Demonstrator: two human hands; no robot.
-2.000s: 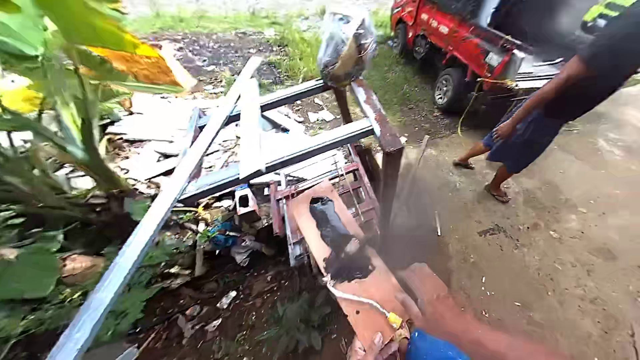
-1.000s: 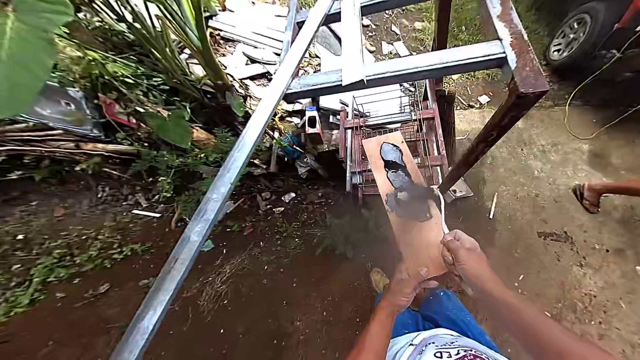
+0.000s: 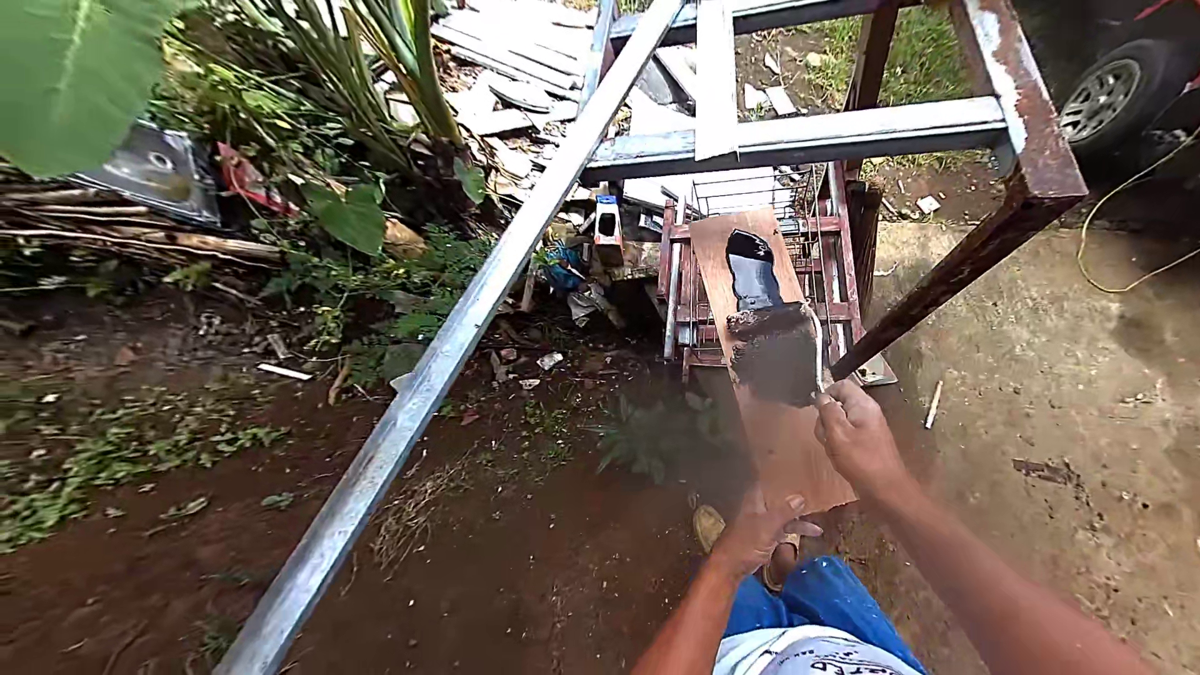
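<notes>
My left hand (image 3: 764, 532) grips the near end of a thin wooden board (image 3: 787, 459), its thumb on top. Dark wet paint (image 3: 753, 272) lies on the far half of the board. My right hand (image 3: 858, 433) is closed around the handle of a paint roller (image 3: 772, 321), whose wire frame runs up along the board's right edge. The dark roller touches the board across the painted patch. Below the board's far end stands a reddish metal rack (image 3: 834, 253) with wire mesh.
A long metal tube (image 3: 450, 352) slants across the left side. A rusty metal frame (image 3: 1041, 169) with grey crossbars (image 3: 844, 131) stands ahead. Scrap boards (image 3: 516, 84), plants (image 3: 347, 216) and a steel sink (image 3: 159, 173) lie to the left. A vehicle wheel (image 3: 1106, 98) and yellow cord (image 3: 1087, 267) are at right.
The view has swung down and left since the oldest frame. The person by the red vehicle has gone out of view. Both my hands remain on the board and roller since one second ago.
</notes>
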